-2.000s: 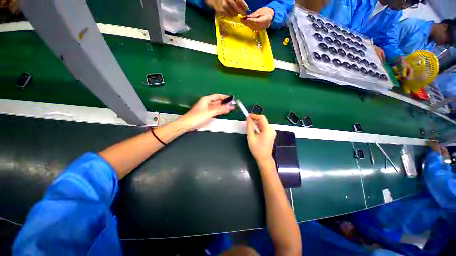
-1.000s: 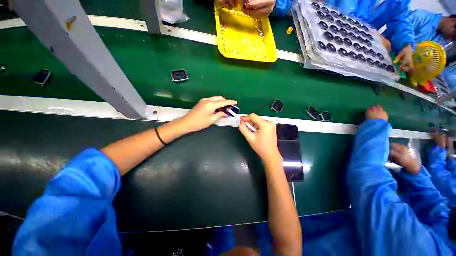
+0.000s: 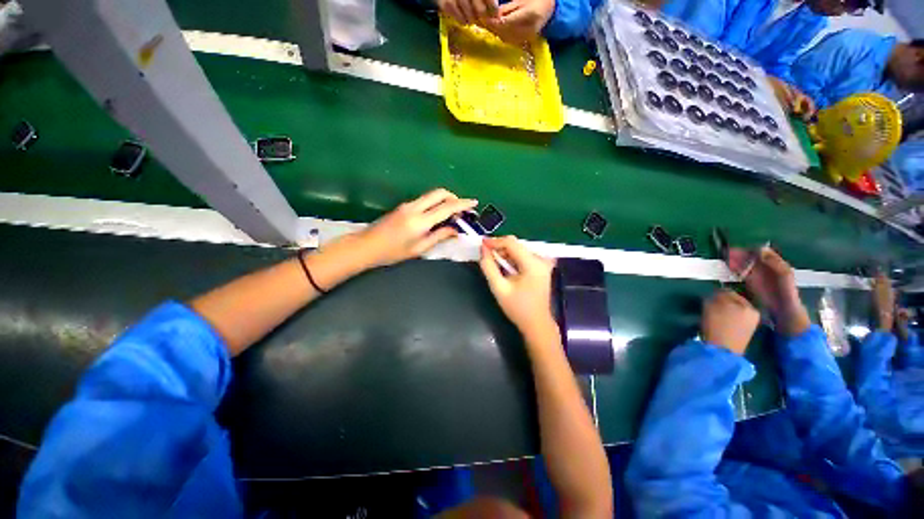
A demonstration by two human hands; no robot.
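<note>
My left hand [image 3: 415, 228] holds a small dark watch housing [image 3: 465, 220] above the white rail [image 3: 537, 249]; the fingers hide most of it. My right hand [image 3: 521, 285] grips a slim white stick [image 3: 484, 243] whose far end reaches the held housing. The tip is too small to make out. Another housing [image 3: 490, 219] lies on the green conveyor [image 3: 375, 172] just beyond my hands. A black glossy slab [image 3: 585, 319] lies flat on the bench, right of my right hand.
More housings [image 3: 274, 149] lie spaced along the belt. A grey post [image 3: 167, 112] stands at left. Across the belt are a yellow tray [image 3: 502, 86], a blister tray [image 3: 699, 96] and a yellow fan [image 3: 858, 132]. A neighbour's hands [image 3: 755, 294] are at right.
The belt housings have shifted, those beyond my hands to the right. The neighbour's arms have come in at right. My hands stay near the rail, and the stick now meets the held housing.
</note>
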